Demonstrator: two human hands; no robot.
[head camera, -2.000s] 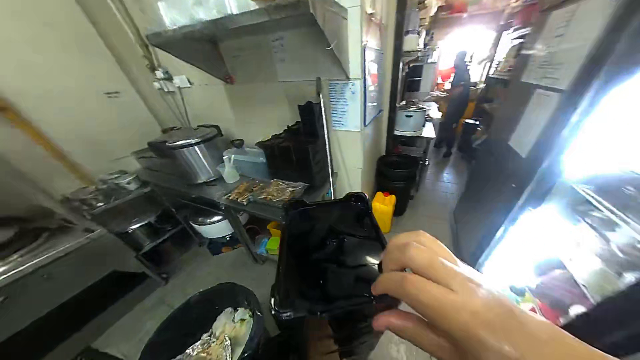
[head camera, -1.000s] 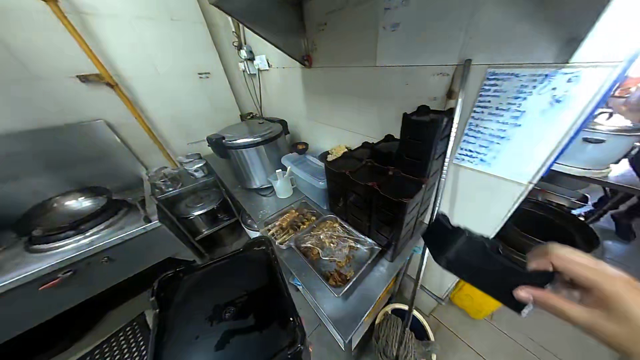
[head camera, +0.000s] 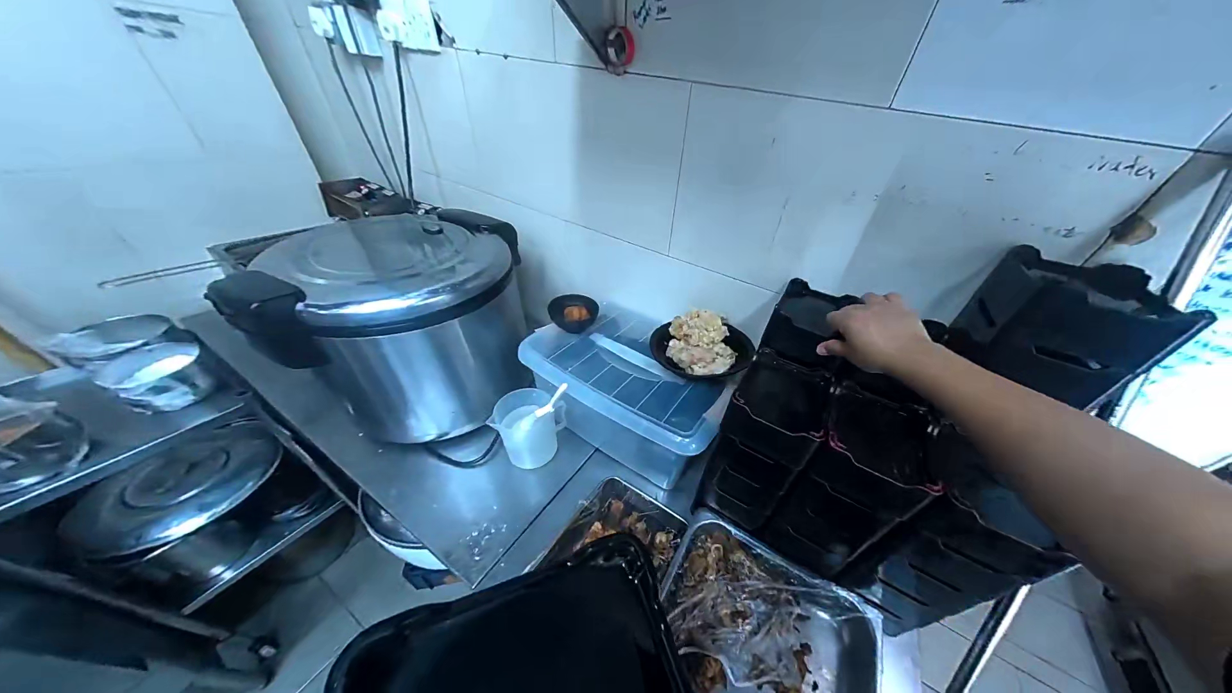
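Observation:
My right hand reaches over the stacked black plastic containers at the right, its fingers at a back compartment; whether it grips anything there cannot be told. My left hand is out of view. A large black plastic tray shows at the bottom edge, and what bears it is hidden. Behind it are two metal trays, one holding brown food under clear plastic. A black bowl of pale food sits on a lidded clear plastic box, left of my right hand.
A large steel cooker pot stands on the metal counter, with a white plastic jug beside it. A small black bowl is on the box's back corner. Lidded pots fill shelves at left. More black containers rise at right.
The view has moved in closer to the counter. My right hand, which held a black container at the right, is now over the stacked containers, and that container is no longer plainly in it.

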